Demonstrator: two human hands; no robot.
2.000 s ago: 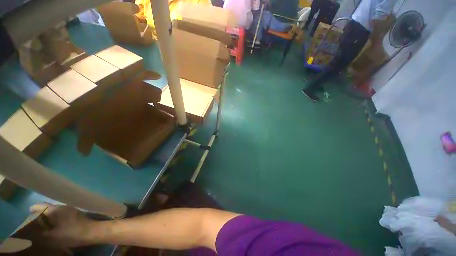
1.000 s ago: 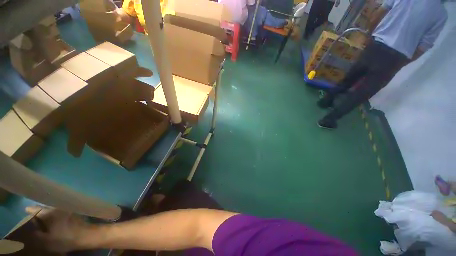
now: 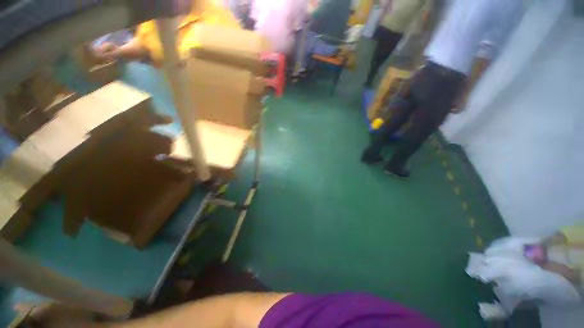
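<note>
My right hand (image 3: pixel 57 315) is at the lower left corner, blurred and cut off by the bottom edge. A brown cardboard edge (image 3: pixel 23 316) shows beside it; whether the fingers grip it cannot be told. My bare forearm and purple sleeve run along the bottom. My left hand is not in view. An open mailer box (image 3: pixel 137 208) lies on the green table beyond, lid standing up, inside dark. A row of closed boxes (image 3: pixel 61 136) stands behind it.
A cream rack post (image 3: pixel 184 109) rises past another open box (image 3: pixel 221 144). A second post (image 3: pixel 61 278) slants above my hand. A person (image 3: pixel 426 83) stands by a blue trolley on the green floor. White plastic bags (image 3: pixel 512 272) are at lower right.
The view has shifted, so the table boxes sit lower and further left. My right hand is now mostly below the bottom edge. The person by the trolley has changed stance.
</note>
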